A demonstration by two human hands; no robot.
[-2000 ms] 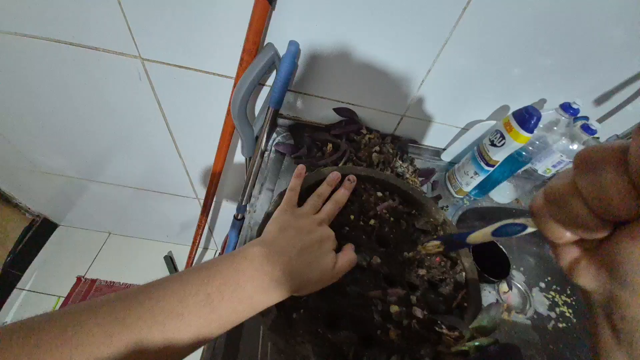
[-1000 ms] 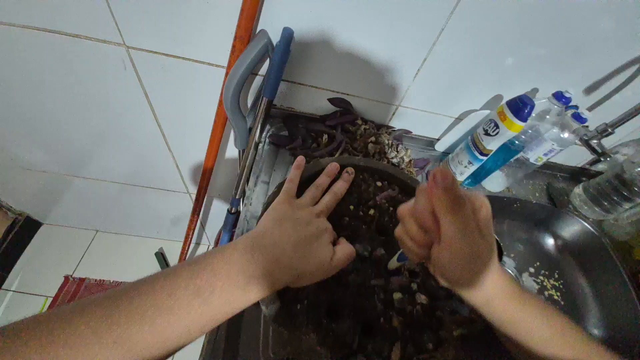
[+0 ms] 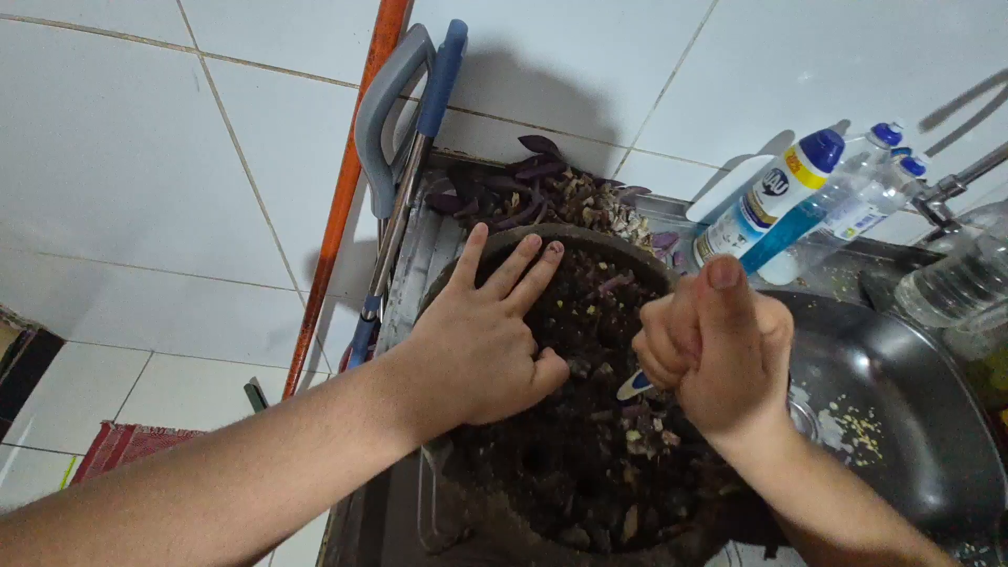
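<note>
My left hand (image 3: pixel 492 339) rests with spread fingers on the rim and soil of a large round plant pot (image 3: pixel 575 231) filled with dark soil and plant debris. In my right hand (image 3: pixel 709 339), closed in a fist with the thumb on top, is a blue and white handled tool (image 3: pixel 635 386); only a short piece of its handle shows below the fist, over the soil. Its far end is hidden, so its exact kind cannot be told here. Purple-leaved cuttings and dry debris (image 3: pixel 551 189) lie behind the pot, against the tiled wall.
To the right is a metal sink basin (image 3: pixel 890 394) with small pale bits near its drain. A white and blue cleaner bottle (image 3: pixel 768 197) and clear plastic bottles (image 3: pixel 858 189) stand behind it. An orange pole (image 3: pixel 339 197) and a blue-handled tool (image 3: pixel 442 79) lean on the wall at left.
My right hand has moved left from the right edge to over the pot, and the tool's handle, earlier reaching left from it, now shows mostly hidden below the fist. My left hand stays at the pot.
</note>
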